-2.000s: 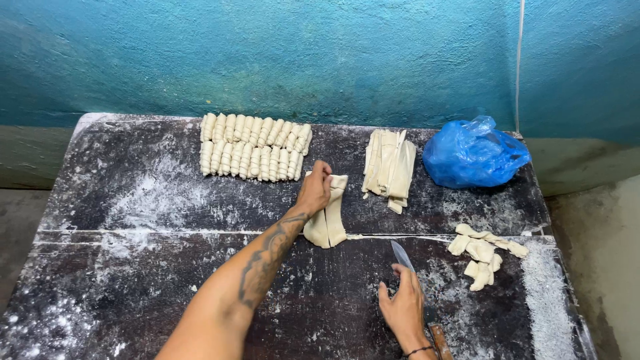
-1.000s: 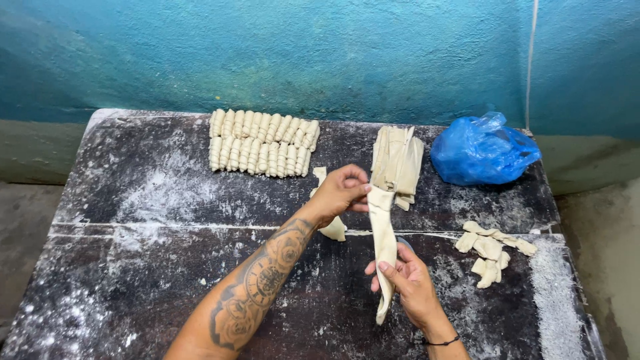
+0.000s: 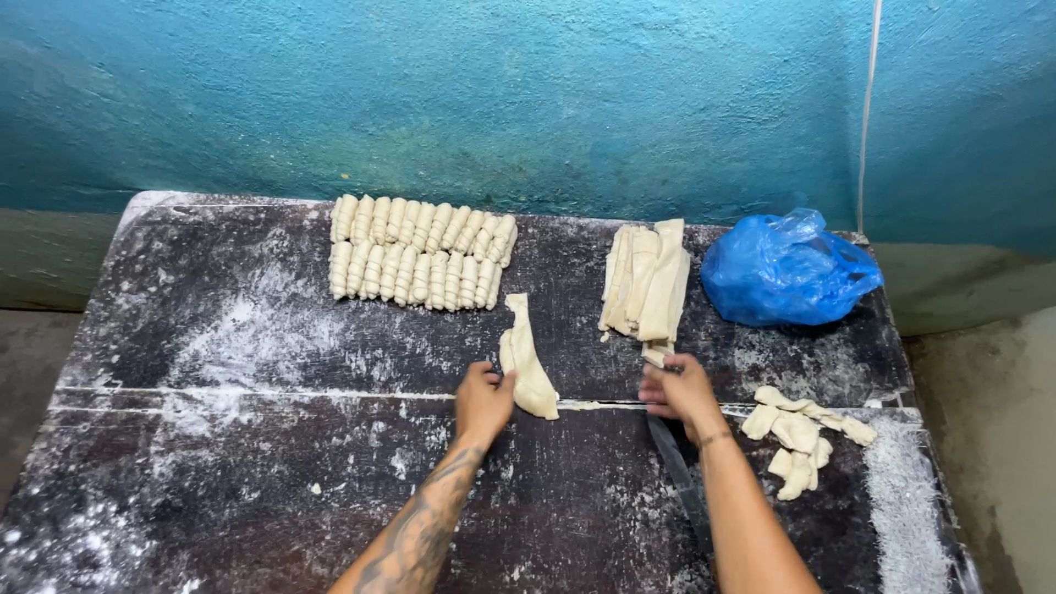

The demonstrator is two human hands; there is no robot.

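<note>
My left hand (image 3: pixel 485 402) is at the lower left edge of a flat dough strip (image 3: pixel 528 367) lying near the table's middle; whether the fingers grip it is unclear. Just below a stack of long dough strips (image 3: pixel 645 285) is my right hand (image 3: pixel 678 392), slightly blurred, its fingers near the stack's lower end. A knife (image 3: pixel 678 474) lies on the table, partly hidden by my right forearm. Two rows of rolled dough pieces (image 3: pixel 417 252) sit side by side at the back.
A blue plastic bag (image 3: pixel 784 268) stands at the back right. Dough scraps (image 3: pixel 792 437) lie in a loose pile at the right. The dark, floured table (image 3: pixel 272 462) has a seam across it and meets a blue wall behind.
A second ago both hands held a dough strip; now they are apart, that strip is out of them, and the stack has one lying on its right side. My left hand has moved left.
</note>
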